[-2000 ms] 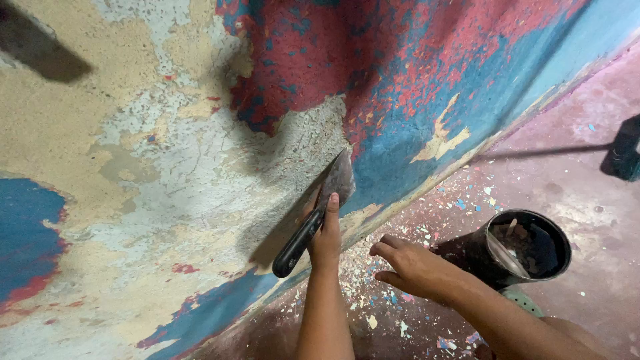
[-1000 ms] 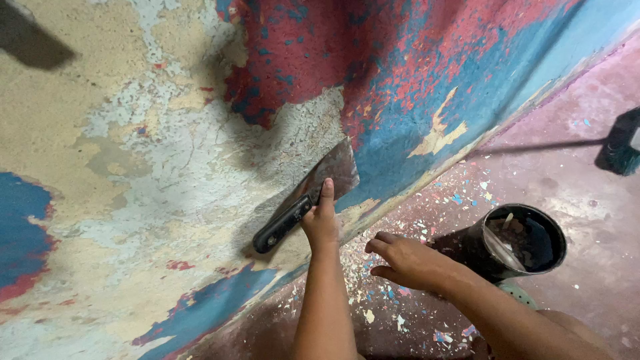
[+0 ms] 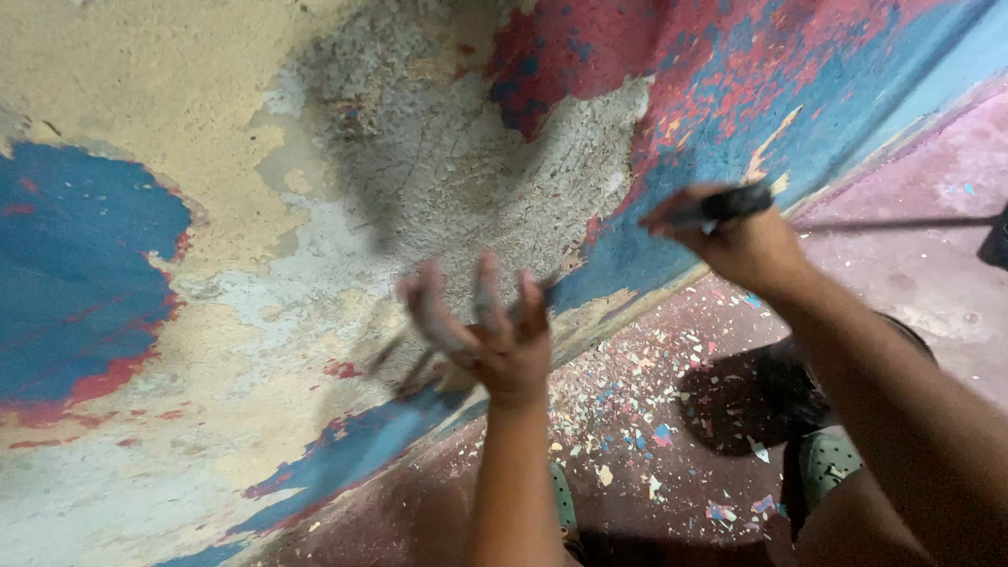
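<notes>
My right hand (image 3: 732, 236) is closed around the black handle (image 3: 736, 203) of the scraper, in front of the blue paint low on the wall. The scraper's blade cannot be made out behind the blurred fingers. My left hand (image 3: 492, 339) is raised before the wall with its fingers spread and nothing in them. Behind both hands is the painted wall (image 3: 331, 260), where red, blue and cream paint has come away in patches, with rough grey plaster (image 3: 598, 150) bare between them.
Paint flakes (image 3: 630, 417) lie on the reddish floor along the wall's foot. The black bucket (image 3: 795, 386) stands partly behind my right forearm. Green clogs (image 3: 831, 461) are near it, and a dark object (image 3: 998, 244) is at the right edge.
The scraper has gone from my left hand to my right hand. My left hand has opened, and my right hand has moved up from over the floor to the wall.
</notes>
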